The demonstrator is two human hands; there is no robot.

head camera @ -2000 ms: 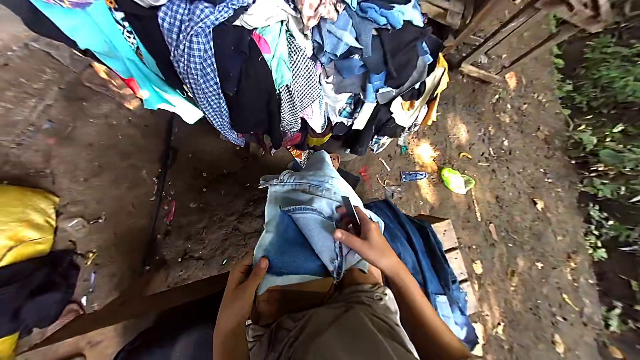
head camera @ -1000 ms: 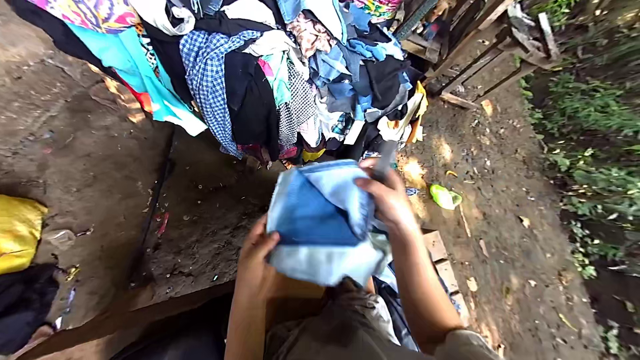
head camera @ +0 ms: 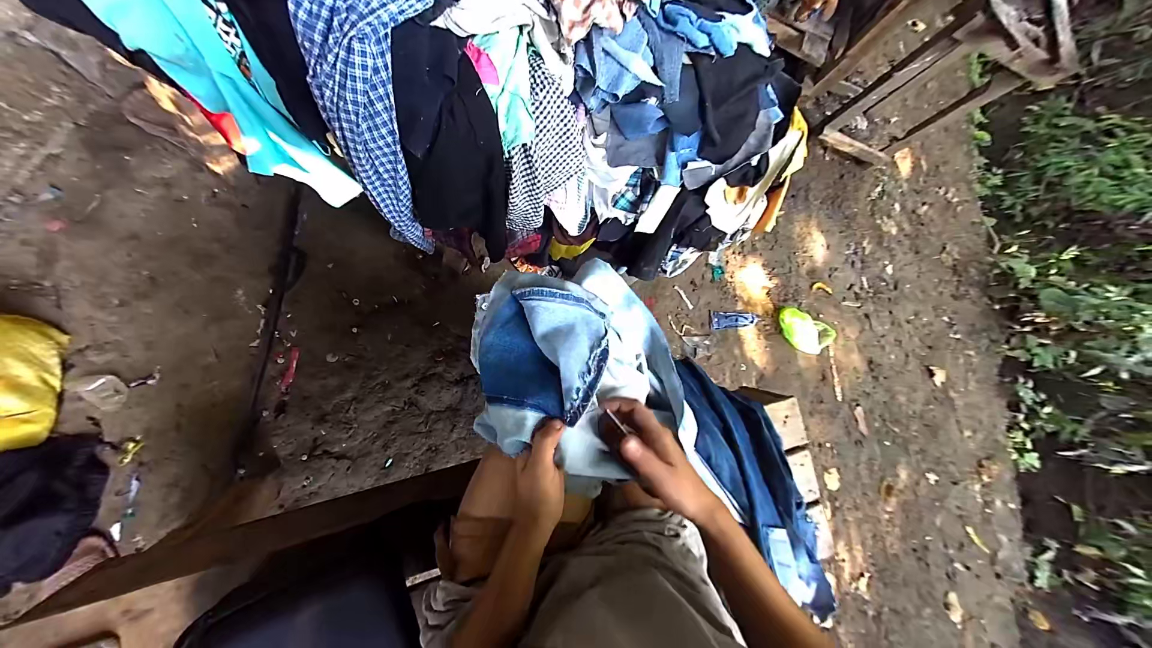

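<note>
A light blue denim piece with a darker blue patch lies bunched over my knees. My left hand pinches its lower edge between thumb and fingers. Just to the right, my right hand has its fingers around a small thin blade-like tool, whose kind I cannot make out, and rests against the pale denim. Beside my right leg hangs a dark blue denim garment, partly under the light piece.
A large heap of mixed cloth scraps stands ahead. Wooden slats show at my right, a wooden frame beyond. A yellow sack lies far left; a green plastic bag lies on the dirt.
The light denim was raised and spread between my hands a second ago; it is now lower and bunched differently. My right hand has come down nearer my left.
</note>
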